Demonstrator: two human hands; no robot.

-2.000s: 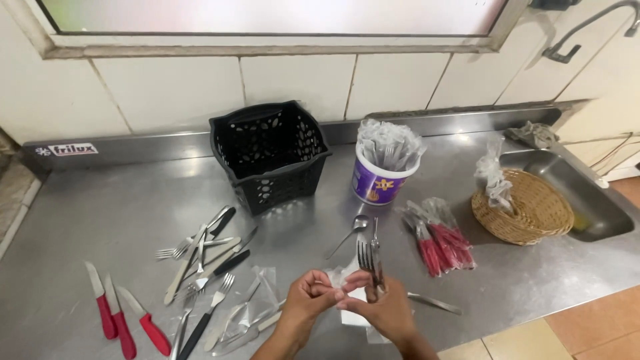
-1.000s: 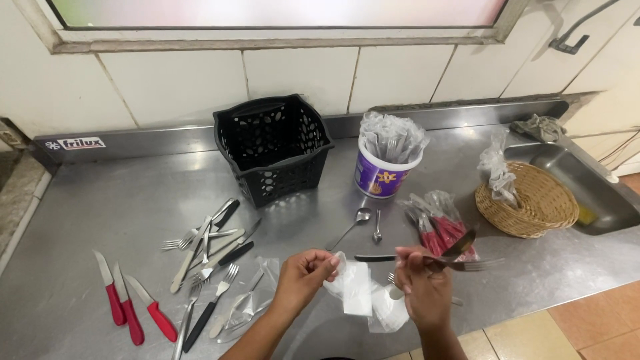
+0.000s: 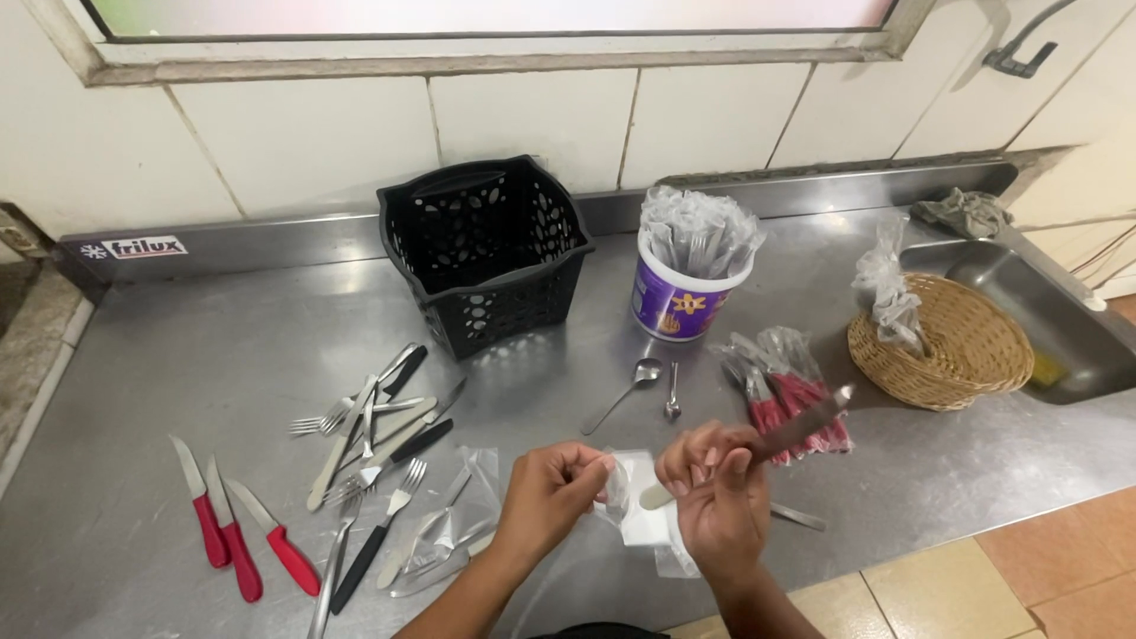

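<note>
My left hand (image 3: 555, 497) pinches the edge of a clear plastic bag (image 3: 615, 488) between thumb and fingers. Under the bag lies a white paper napkin (image 3: 646, 524). In my right hand (image 3: 723, 497) is a table knife (image 3: 803, 426), its blade pointing up and to the right and its pale handle showing below my fingers. A large spoon (image 3: 646, 371) and a small spoon (image 3: 674, 395) lie beyond my hands. Part of a metal utensil (image 3: 799, 516) shows to the right of my right hand. Left of my left hand are bagged cutlery (image 3: 444, 524) and a fork with a black handle (image 3: 382, 532).
Loose forks and knives (image 3: 364, 426) and red-handled knives (image 3: 232, 532) lie at left. Behind stand a black plastic basket (image 3: 497, 302) and a purple tub (image 3: 679, 297) of bagged cutlery. Bagged red-handled cutlery (image 3: 785, 399), a wicker basket (image 3: 941, 382) and a sink (image 3: 1056, 302) are at right.
My right hand held a fork upright two seconds ago, and a fork and knife one second ago; now only the knife shows in it. My left hand stays at the bag.
</note>
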